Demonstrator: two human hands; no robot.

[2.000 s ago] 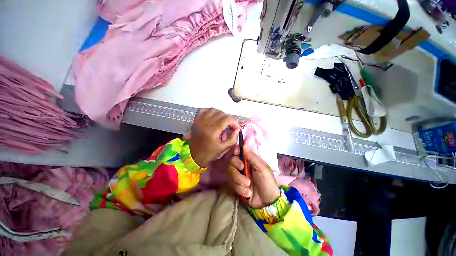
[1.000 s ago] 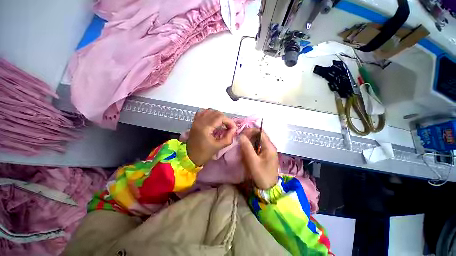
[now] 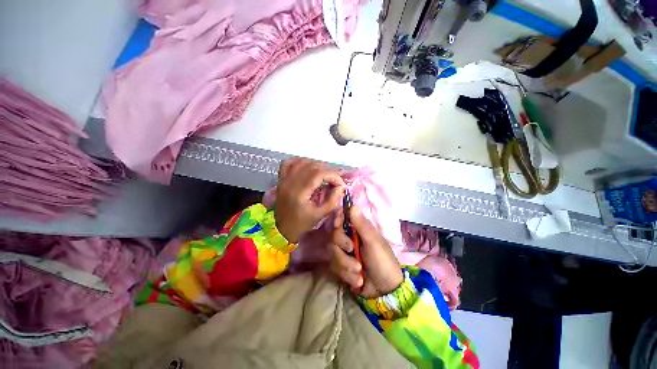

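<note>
A light pink gathered cloth (image 3: 374,200) lies at the table's front edge and hangs down into my lap. My left hand (image 3: 306,198) pinches the cloth's edge between thumb and fingers. My right hand (image 3: 366,258) holds small thread snips (image 3: 353,236) with an orange-red and dark handle. The dark tip points up and meets the cloth beside my left fingertips. The exact point of contact is too small to tell.
A sewing machine head (image 3: 425,72) stands behind my hands. Scissors (image 3: 520,169) and a black clip (image 3: 486,112) lie to its right. A pink ruffled pile (image 3: 187,86), pink strips (image 3: 43,155) and a pink heap (image 3: 65,288) are at left.
Since one second ago, my right hand has turned the snips from upright and apart to leaning in against the cloth at my left fingertips. My left hand keeps its pinch and has hardly moved.
</note>
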